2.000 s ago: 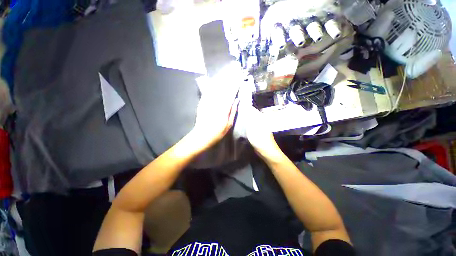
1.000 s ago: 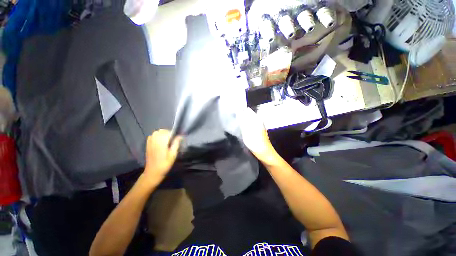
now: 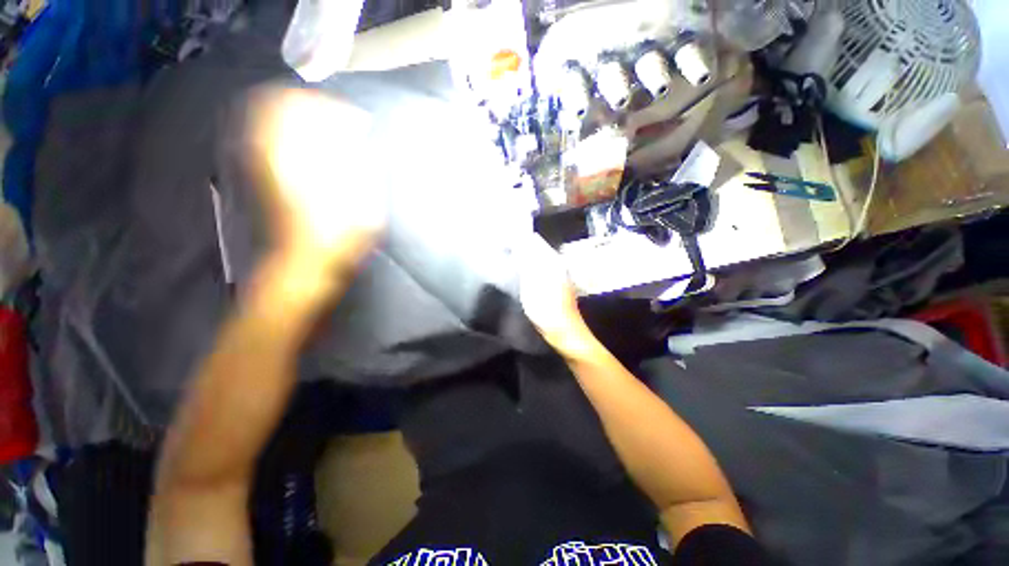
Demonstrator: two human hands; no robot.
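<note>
A dark grey garment panel, washed out to white under the lamp, lies in front of the overlock machine and hangs over the table's front edge. My left hand is on or over the panel's left part, blurred and overexposed, so its fingers cannot be made out. My right hand is at the panel's right edge, just below the needle area; its fingers are lost in the glare, and whether it grips the cloth cannot be told.
Teal snips and a black strap bundle lie right of the machine. A white fan stands at the back right. More dark grey cloth covers the left. A dark grey stack lies lower right. A red basket is far left.
My left hand has moved from the table's front edge up and left, over the cloth. The panel has spread leftward and covers the bare machine plate. My right hand has stayed near the machine.
</note>
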